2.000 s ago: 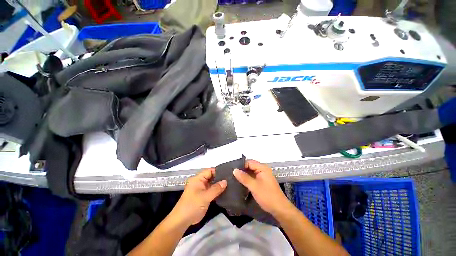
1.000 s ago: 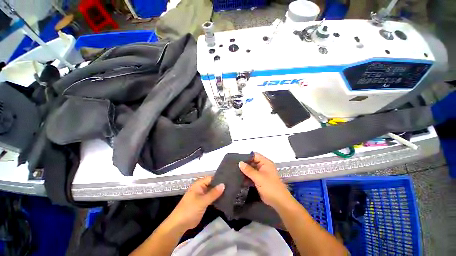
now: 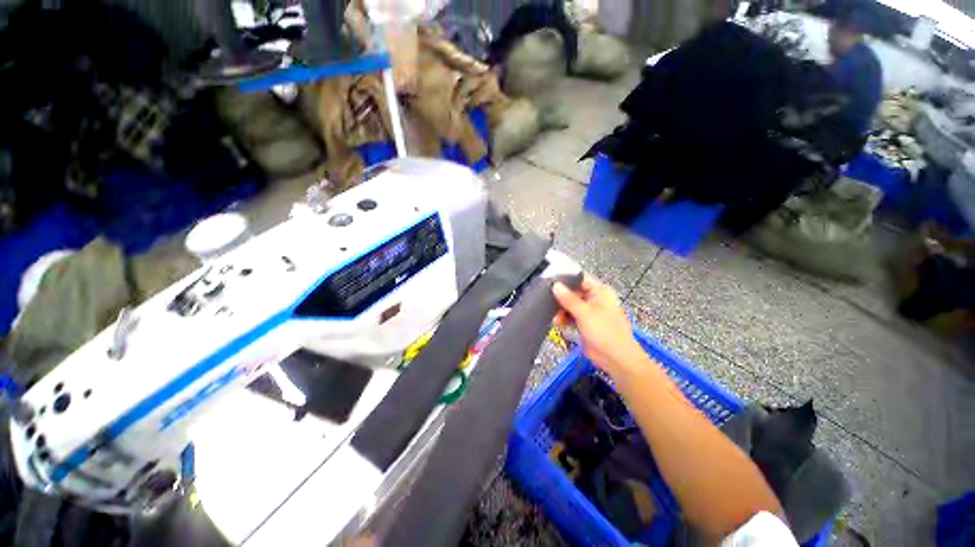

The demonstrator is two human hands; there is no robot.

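My right hand [image 3: 591, 321] pinches the upper end of a long dark grey band [image 3: 483, 422] between thumb and fingers, above the right end of the table. The band runs down toward the bottom edge of the picture. A second dark grey strip [image 3: 428, 369] lies on the table beside it, next to the white sewing machine [image 3: 267, 294]. My left hand is not clearly in view; a small skin-coloured patch shows at the bottom edge by the band.
A blue basket [image 3: 524, 454] with cut pieces stands on the floor under my right forearm. A black phone [image 3: 331, 387] lies on the machine bed. Green and yellow handles [image 3: 453, 387] lie between the strips. Behind are a blue crate [image 3: 684, 222] with black fabric and a person [image 3: 855, 80].
The view has swung to the right. My right hand has moved from the small piece over my lap to the end of a long band at the table's right end.
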